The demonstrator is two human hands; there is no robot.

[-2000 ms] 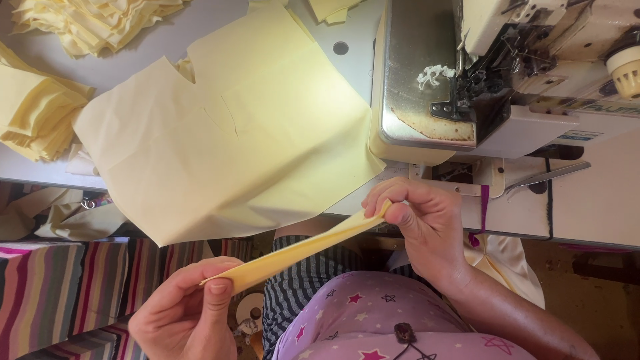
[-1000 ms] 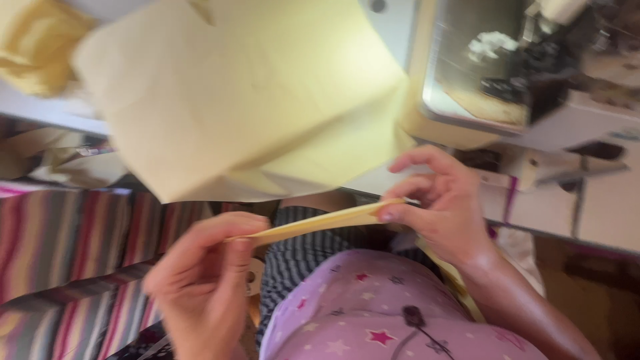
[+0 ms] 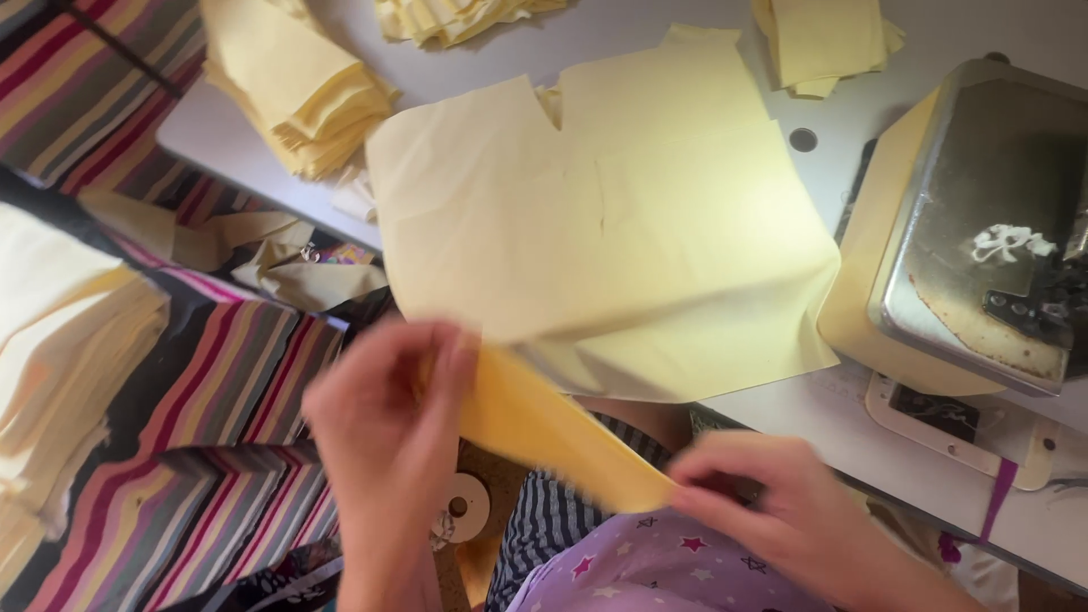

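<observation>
A narrow yellow fabric piece [image 3: 552, 429] stretches slantwise between my two hands, above my lap. My left hand [image 3: 395, 408], blurred, pinches its upper left end. The lower right end is pinched between the thumb and fingers of my right hand [image 3: 756, 501]. Just beyond my hands, a large pale yellow fabric panel [image 3: 612, 212] lies on the sewing table, with a notch in its far edge and its near edge hanging over the table's edge. To its right stands a sewing machine [image 3: 969, 229] with a metal plate and white thread scraps on top.
Stacks of folded yellow fabric [image 3: 297, 85] lie at the table's far left, more pieces [image 3: 467, 17] at the back and a small pile [image 3: 824, 42] at the back right. Cream fabric [image 3: 59, 365] rests on a striped cloth [image 3: 229, 399] at left. A purple ribbon [image 3: 999, 501] hangs near the machine.
The narrow piece, held fairly straight and thin before, now slants down to the right and shows a broader face. My view has shifted left.
</observation>
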